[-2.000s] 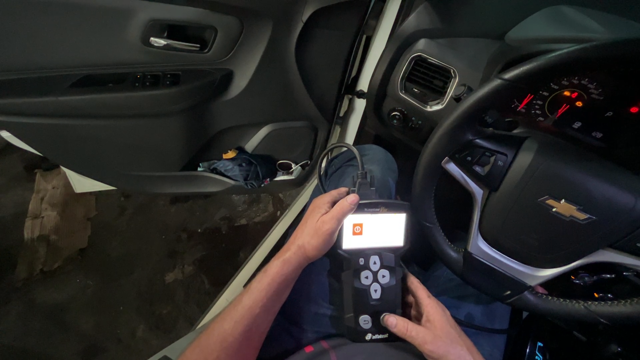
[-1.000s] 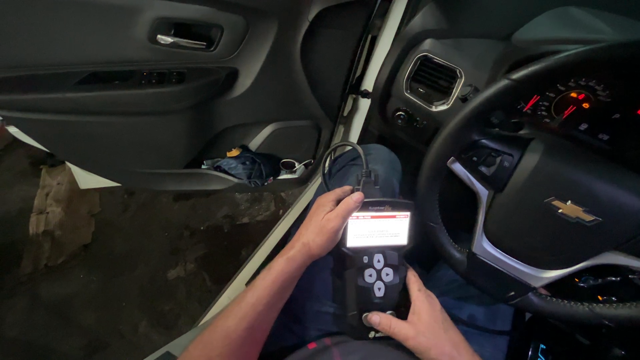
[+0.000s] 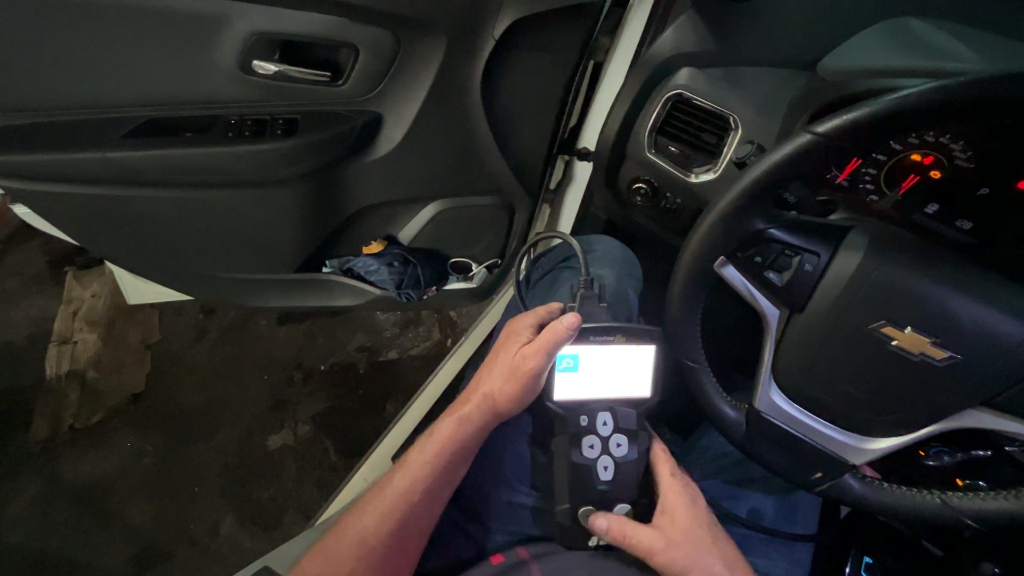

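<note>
A black handheld diagnostic scan tool (image 3: 606, 464) with a lit screen and grey arrow buttons rests upright over my lap. My left hand (image 3: 524, 360) grips its upper left corner, thumb beside the screen. Around its lower right side is my right hand (image 3: 668, 512), its thumb on or just over a round button near the bottom. A black cable (image 3: 552, 238) loops from the connector at the tool's top. The screen (image 3: 616, 376) is mostly white with a small teal icon at its upper left.
Close on the right stands a Chevrolet steering wheel (image 3: 696, 320), with lit red dashboard gauges (image 3: 908, 180) behind it. The car door (image 3: 200, 208) is ajar on the left; its pocket holds dark cloth (image 3: 392, 270). Cardboard (image 3: 100, 344) lies on the ground outside.
The tool's screen has gone from an orange icon, to a red-topped page with text, to a white page with a teal icon. My right thumb has shifted slightly at the lower buttons.
</note>
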